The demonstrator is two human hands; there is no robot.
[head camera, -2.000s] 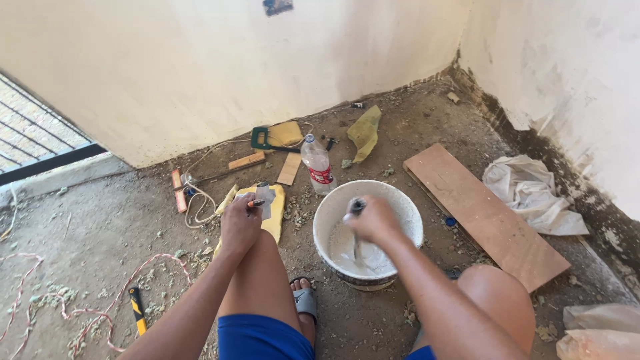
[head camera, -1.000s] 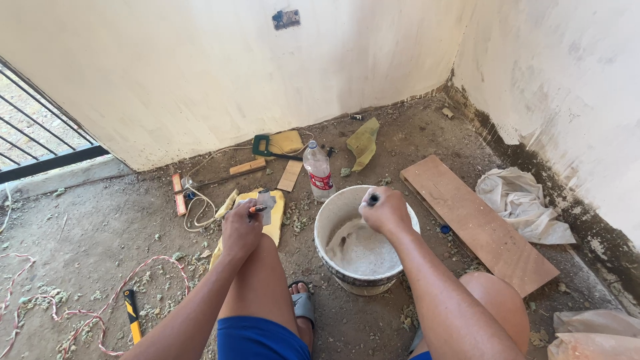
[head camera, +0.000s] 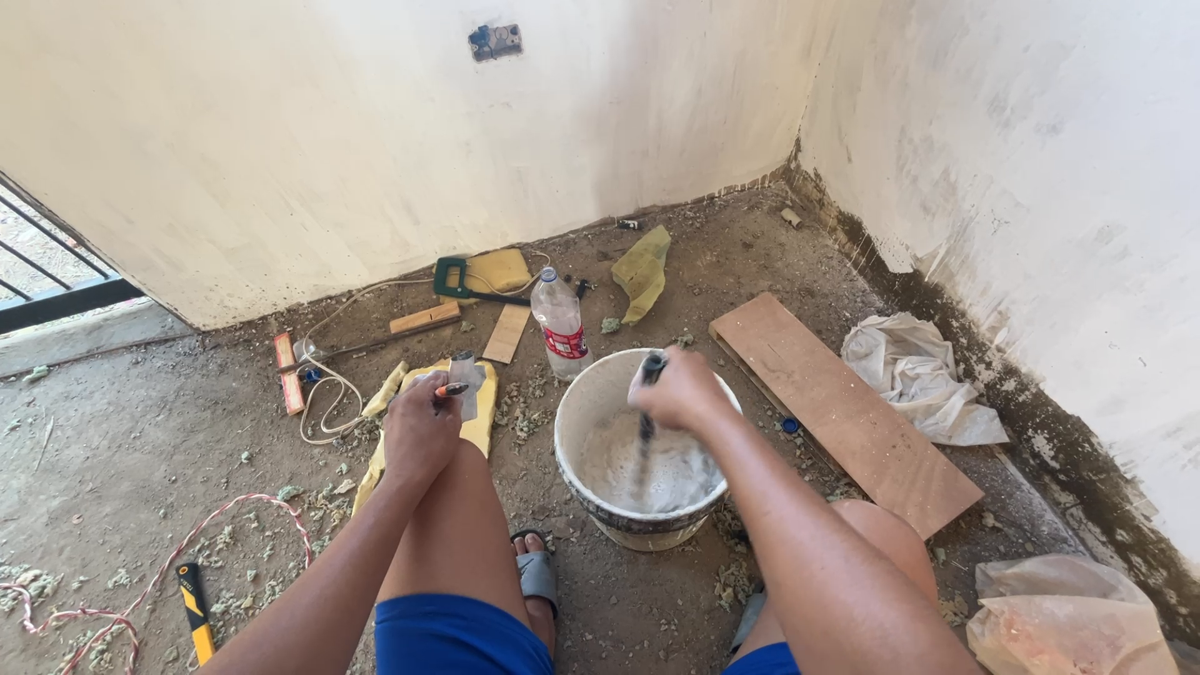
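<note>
My right hand (head camera: 682,389) grips the black handle of a stirring tool (head camera: 647,427), whose blurred shaft reaches down into a white plastic bucket (head camera: 575,469). Whitish wet mix (head camera: 656,469) lies in the bucket, and the tool's lower end is hidden in it. On my left knee rests my left hand (head camera: 424,417), closed around a putty knife (head camera: 463,375) with a black and orange handle and a smeared blade. Beneath and beyond that hand is a yellow sack (head camera: 483,412). A plastic bottle with a red label (head camera: 565,337) stands just behind the bucket.
A wooden board (head camera: 844,412) lies right of the bucket, beside crumpled white plastic (head camera: 923,380). Near the back wall are a green-handled hacksaw (head camera: 452,278) and wood pieces (head camera: 506,333). At left lie a red-and-white rope (head camera: 220,511) and a black-and-yellow tool handle (head camera: 195,609).
My right hand has shifted about over the bucket, and the stirring tool with it. My left hand stays on the knee with the putty knife.
</note>
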